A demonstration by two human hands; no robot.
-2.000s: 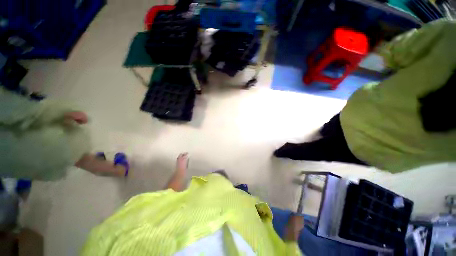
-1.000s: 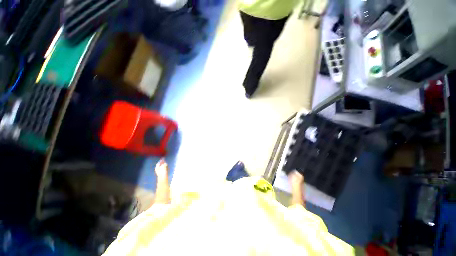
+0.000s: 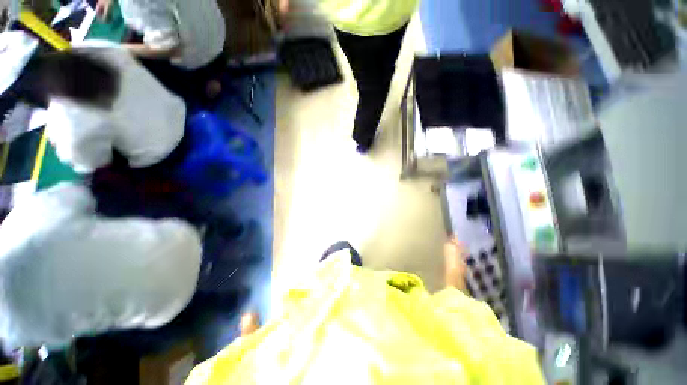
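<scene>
My left hand is small and blurred at the lower left, beside my yellow-green smock. My right hand is small and blurred to the right of the smock, in front of a tray with dark round spots. Nothing can be made out in either hand, and the fingers are too blurred to tell their pose. A dark shoe tip shows below me on the pale walkway.
A person in dark trousers is ahead on the walkway. People in white are at green-topped benches on the left, near a blue stool. A trolley with black trays and grey equipment with coloured buttons line the right side.
The view has moved along the walkway. The red stool has left view; seated people and a blue stool now show on the left. My left hand sits lower in the picture.
</scene>
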